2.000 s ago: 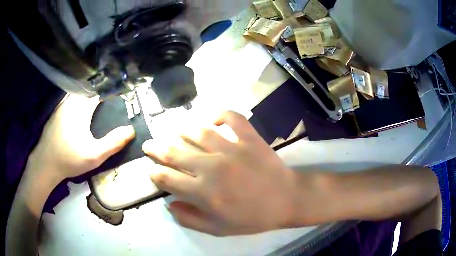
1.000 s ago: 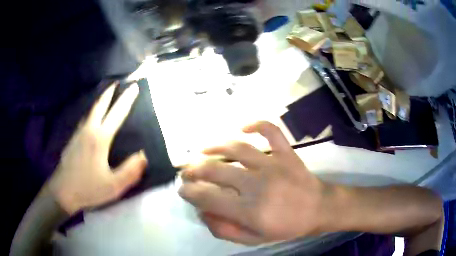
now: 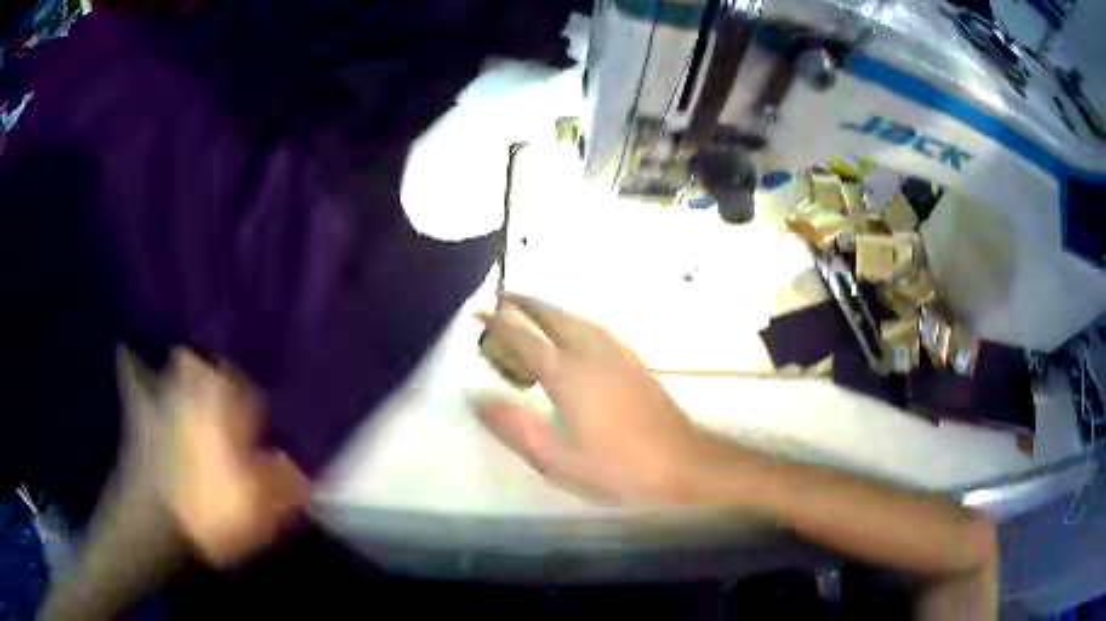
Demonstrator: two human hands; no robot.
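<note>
The large dark purple garment panel (image 3: 315,231) hangs and spreads over the left side of the table. My left hand (image 3: 224,467) is blurred at the lower left, against the purple cloth; whether its fingers grip the cloth cannot be told. My right hand (image 3: 594,400) lies over the front left part of the white bed, fingers pointing left, with no cloth seen in it. The sewing machine's needle area (image 3: 661,170) stands behind, and no dark cloth shows under it. The bright bed plate (image 3: 619,267) is in front of it.
Tan paper labels (image 3: 891,257) lie in a loose pile right of the needle. Silver thread snips (image 3: 851,306) lie beside them, over small dark purple pieces (image 3: 810,340). The white machine head (image 3: 922,134) with blue lettering rises behind. The curved table edge (image 3: 485,522) runs along the front.
The view has swung left. The dark cloth has left the needle area and bed. My left hand has moved down and left, to the table's left side. My right hand still lies over the bed.
</note>
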